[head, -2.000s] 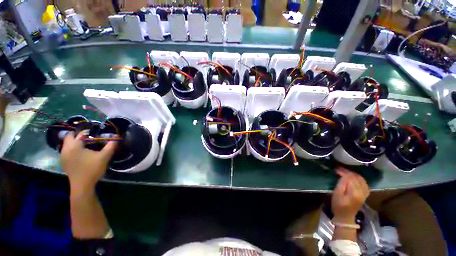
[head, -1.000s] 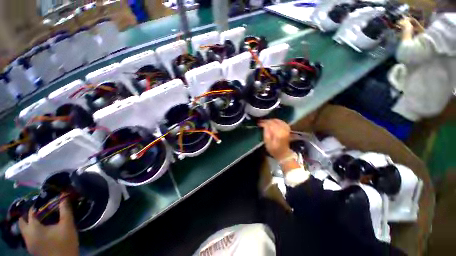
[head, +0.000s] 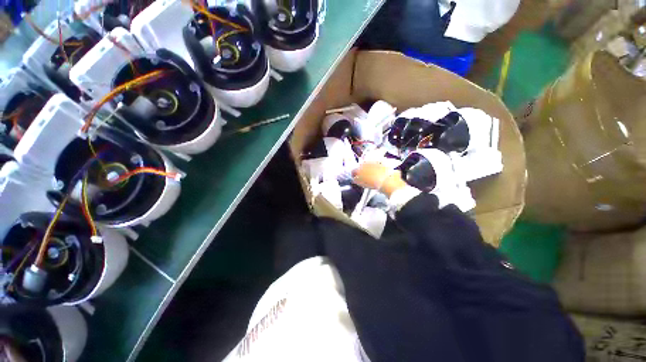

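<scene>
My right hand (head: 379, 177) is small and blurred inside the open brown carton (head: 506, 170), among white camera housing units (head: 443, 166) with black interiors. Its fingers are not clear, so I cannot tell if it holds anything. My left hand is not clearly in view; a small reddish patch at the lower left corner is too unclear to name. Rows of housing units (head: 166, 102) stand on the green bench, open black cups up, with red, orange and yellow leads rising out. A slim metal tool (head: 262, 124) lies on the bench near its edge.
The metal edge of the bench (head: 230, 180) runs diagonally beside the carton. Large brown cartons (head: 595, 148) stand at the right on the green floor. Part of another person in a white garment (head: 482, 15) shows at the top, beside something blue.
The view has swung right and down. My right hand has moved from the bench edge into the carton, and the slim tool now lies on the bench. My left hand has dropped from clear view.
</scene>
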